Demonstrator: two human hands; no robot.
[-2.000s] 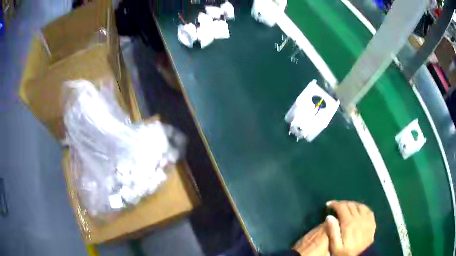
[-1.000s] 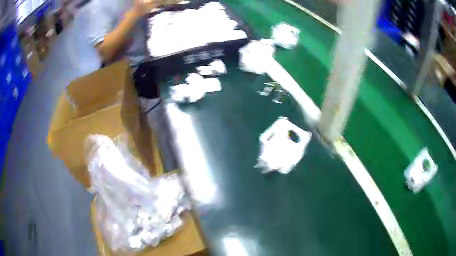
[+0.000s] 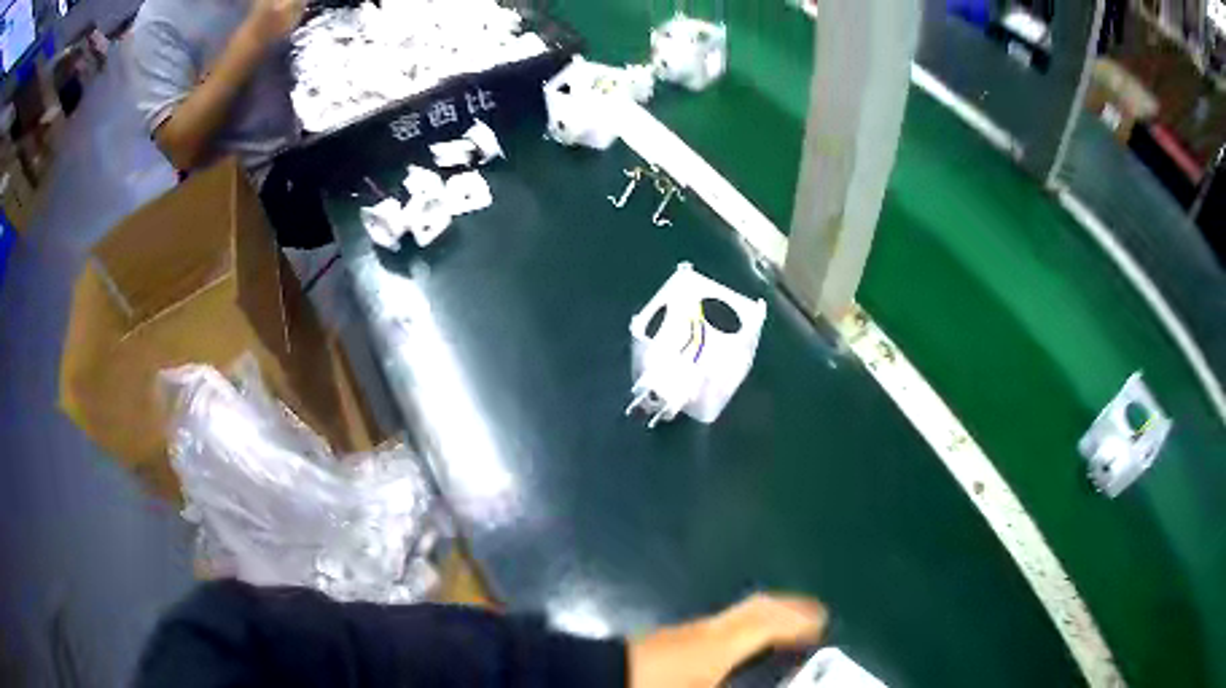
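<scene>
A white housing with large round holes stands on the dark green bench, with metal prongs at its lower left end and thin wires in its holes. My left hand reaches in from the lower left in a dark sleeve, below the housing and apart from it. It is blurred and cut off by the bottom edge. Another white piece shows beside its fingertips, mostly out of the picture; I cannot tell whether the hand holds it. My right hand is not in view.
White modules and metal strips lie farther up the bench. A black tray heaped with white parts stands behind. Cartons and a plastic bag are left. A pale post rises by the belt. A person sits beyond.
The view has swung. The two clasped hands at the lower right two seconds ago are gone; now only my left hand and sleeve show, with a white piece near the fingertips.
</scene>
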